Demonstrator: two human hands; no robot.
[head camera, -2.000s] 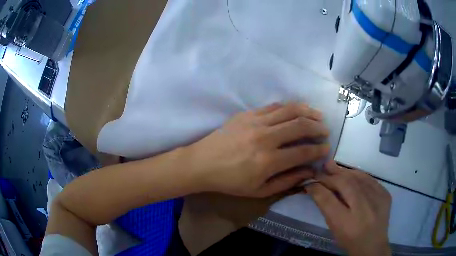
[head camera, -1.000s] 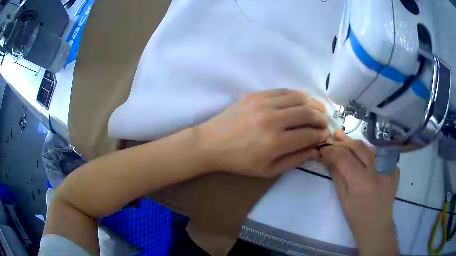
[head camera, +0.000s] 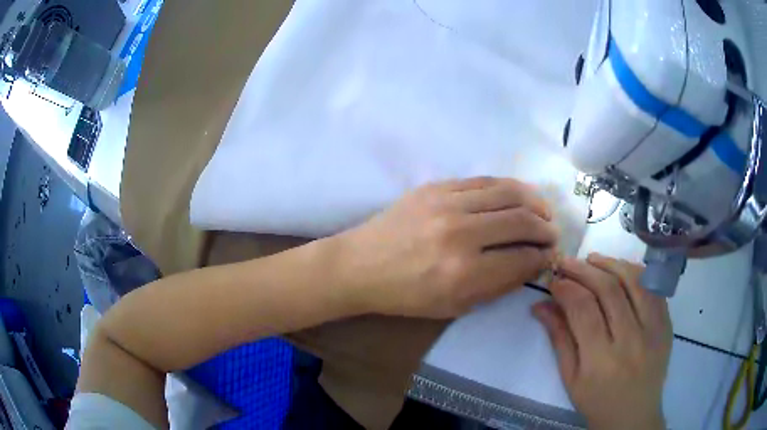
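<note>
A garment panel with its white side up (head camera: 336, 126) covers the machine table, its brown part (head camera: 168, 143) at the left and hanging over the front edge. My left hand (head camera: 454, 243) lies on the panel, palm down, its fingertips at the seam edge. My right hand (head camera: 610, 327) is beside it on the right, fingers bent, its fingertips at the same edge. My fingers hide the edge, so any grip on it cannot be told. The presser foot (head camera: 586, 186) is just above my fingertips, under the sewing machine head (head camera: 656, 109).
Snips with a yellow loop (head camera: 740, 390) lie at the right edge. A measuring scale (head camera: 488, 403) runs along the table's front edge. A blue crate (head camera: 244, 382) stands below the table. Another machine (head camera: 67, 50) is at the upper left.
Since two seconds ago the panel's corner has shifted right and more brown fabric shows below it. Both hands moved up towards the foot, then slightly back down; my right hand's thumb has moved away from the fabric edge.
</note>
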